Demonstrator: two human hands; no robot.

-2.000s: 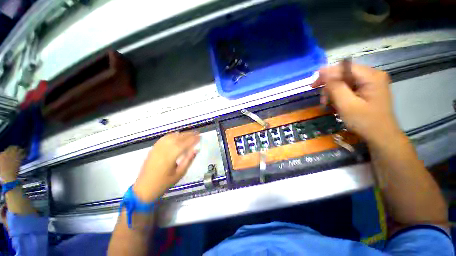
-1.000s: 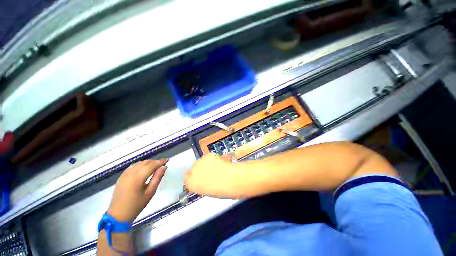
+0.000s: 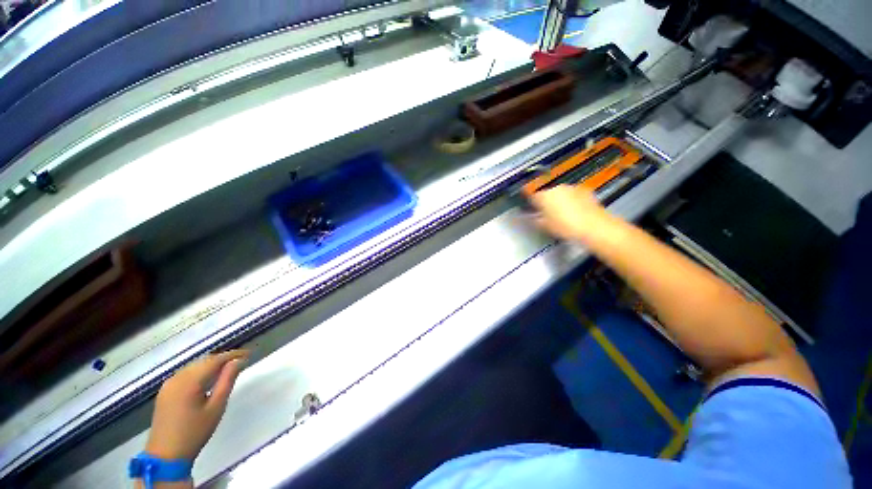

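The black pallet with its orange hold-down frame (image 3: 608, 178) lies on the conveyor rails at the upper right. My right hand (image 3: 566, 210) is at the pallet's near left end, with the arm stretched out; its fingers are blurred, so I cannot tell whether they grip the edge. My left hand (image 3: 194, 403) is over the conveyor at the lower left, its fingers apart and empty, with a blue wrist strap (image 3: 161, 469) below it. The blue parts bin (image 3: 356, 243) holds dark leaded parts on the shelf behind the rails.
Brown troughs stand on the shelf at the left (image 3: 132, 291) and upper right (image 3: 524, 116). A pale tape roll (image 3: 454, 138) is between the bin and the right trough. A small metal fitting (image 3: 308, 406) is on the front rail. Dark machinery (image 3: 813, 67) stands at the far right.
The pallet has moved right along the rails, away from my left hand. My right hand has moved right with it. The view has shifted right.
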